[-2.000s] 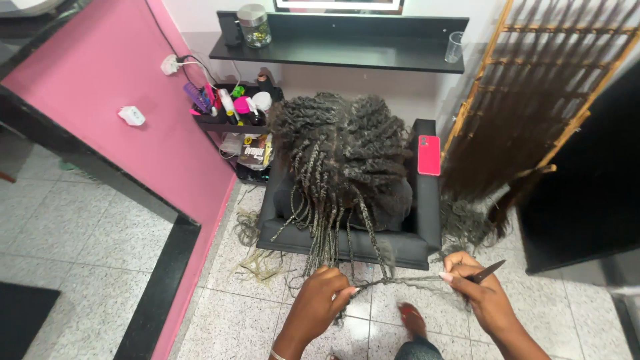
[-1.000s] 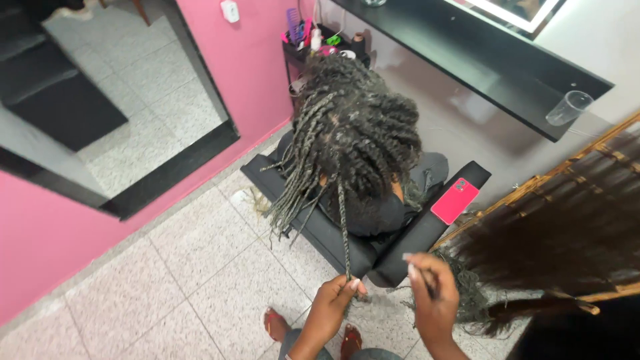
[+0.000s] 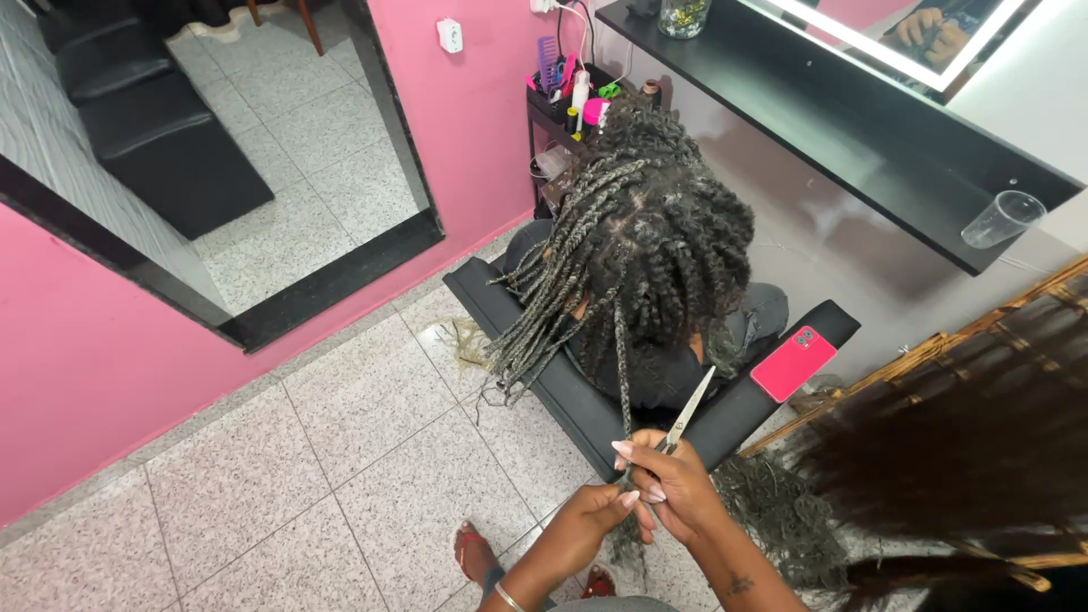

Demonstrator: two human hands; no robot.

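A person with partly braided dark and grey hair sits in a black chair, seen from above and behind. One long grey-black braid hangs over the chair back. My left hand pinches the braid's lower end, where loose strands hang below. Just above it, my right hand touches the same braid with its fingertips and also holds metal scissors, whose blades point up and look closed. Finished braids fall to the left of the head.
A pink phone lies on the right armrest. Beyond stand a black shelf with a clear plastic cup and a small cart of combs and bottles. Dark hair hangs on a wooden rack at right; a framed mirror is at left.
My right hand has moved left to the braid beside my left hand, and the scissors now show clearly in it. The head view has turned since the oldest frame.
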